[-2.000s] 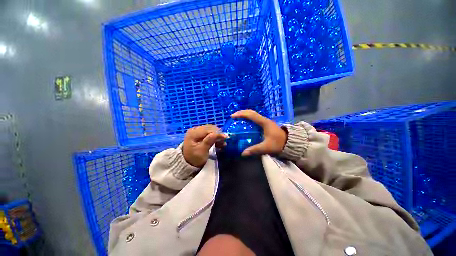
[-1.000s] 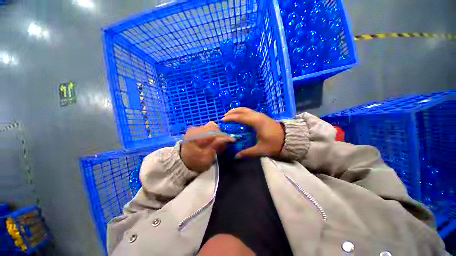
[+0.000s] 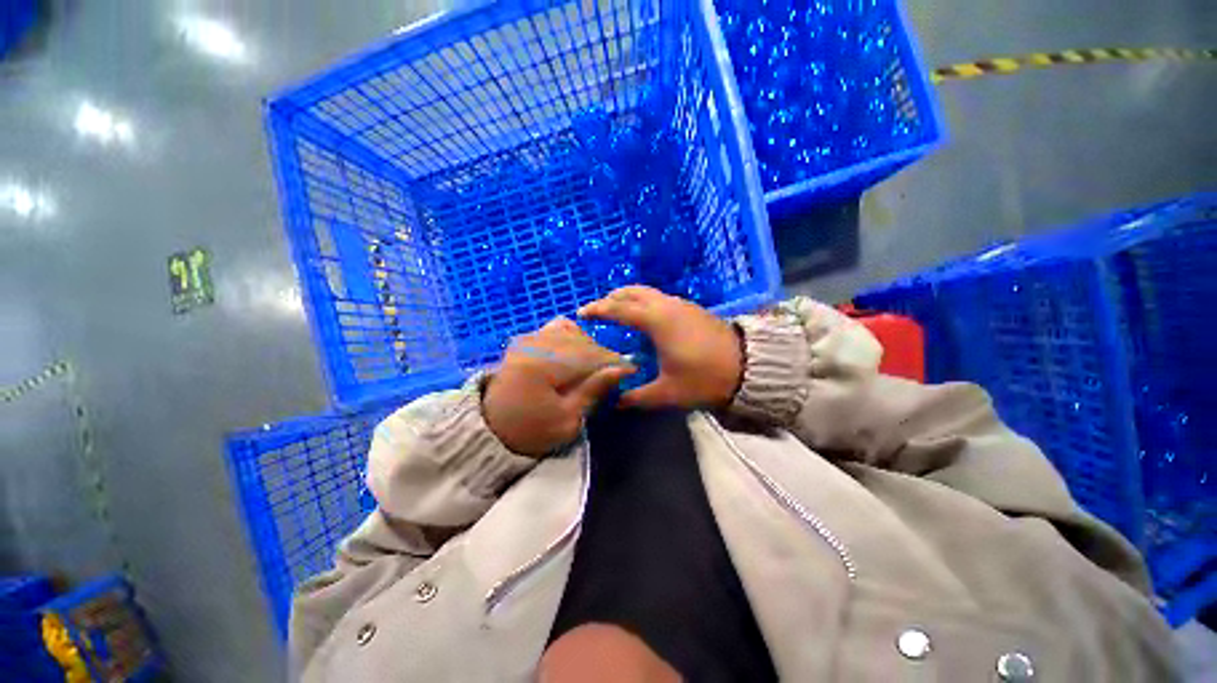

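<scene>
My right hand curls around a glossy blue ball from the right. The hands largely hide the ball. My left hand is closed against the ball's left side. A thin, pale-bluish stick-like tool lies across its fingers, with its tip near the ball. Both hands are just above my lap, at the near edge of a large blue slatted crate. Glossy blue balls lie inside that crate, mostly to its right.
A crate packed with balls stands beyond at the right. More blue crates stand at lower left and right. A red item is beside my right sleeve. Striped tape crosses the grey floor.
The view has shifted slightly, and more of the red item shows. My hands have closed in around the ball, covering more of it. My left hand's fingers have turned over towards it.
</scene>
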